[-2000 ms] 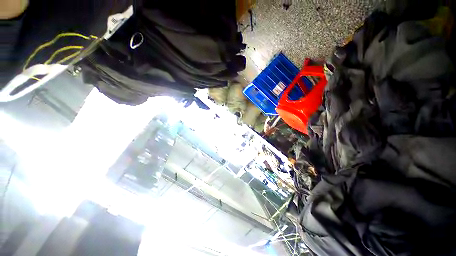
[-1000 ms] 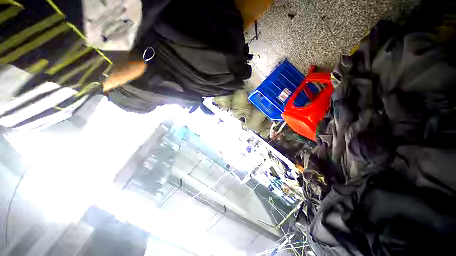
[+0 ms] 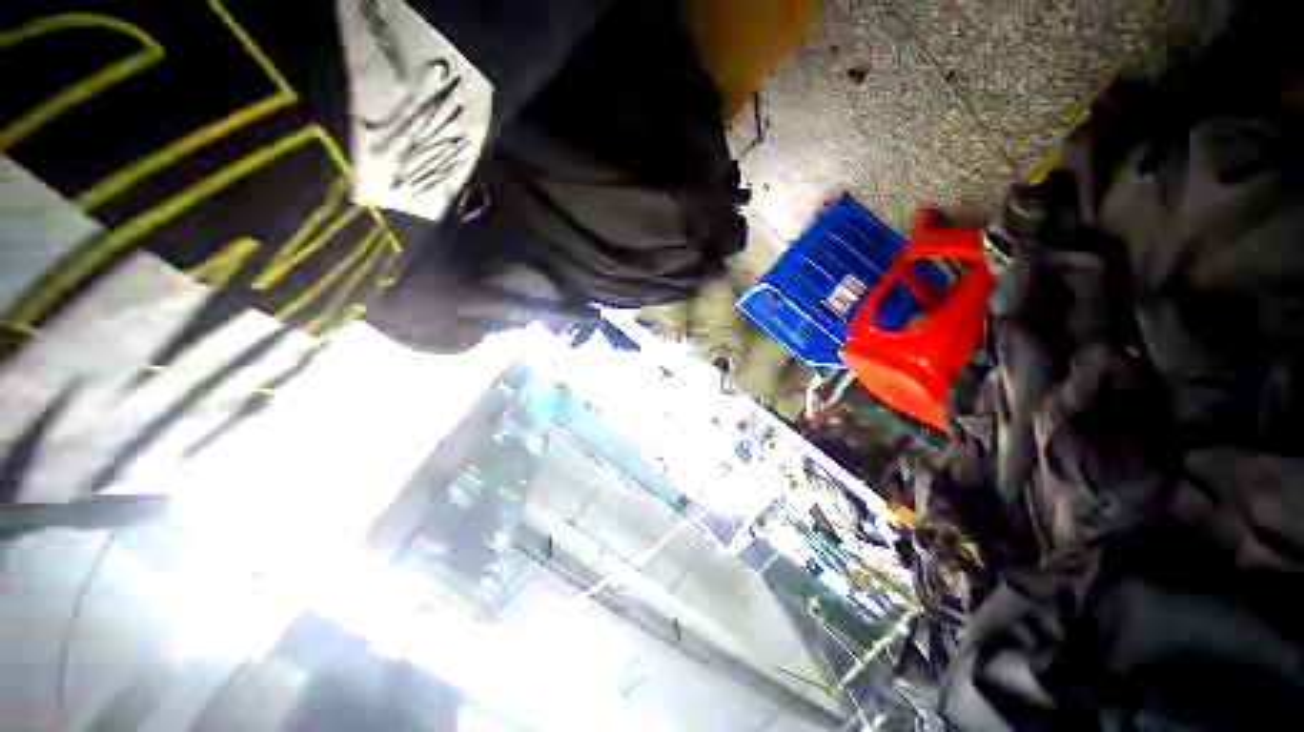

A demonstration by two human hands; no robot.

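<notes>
Neither of my hands can be made out. A pile of dark cloth pieces [image 3: 615, 186] fills the upper middle, its folded edges facing right. A white paper with dark scrawled marks [image 3: 415, 122] lies against dark material left of it. Yellow cord or tape [image 3: 200, 160] runs in loops and stripes across the upper left, over dark and pale surfaces, partly blurred. A small pale ring [image 3: 473, 202] shows beside the paper on the dark cloth.
A large heap of dark garments [image 3: 1144, 429] fills the right side. A red stool [image 3: 915, 365] stands against a blue crate [image 3: 808, 293] on the speckled floor [image 3: 958, 107]. Olive sacks [image 3: 701, 326] are beside the crate. Glaring light covers the lower left.
The white paper and yellow cord show larger and further into view. A blurred tan, finger-like shape below the paper is gone. The crate, stool and heaps have shifted right and slightly down.
</notes>
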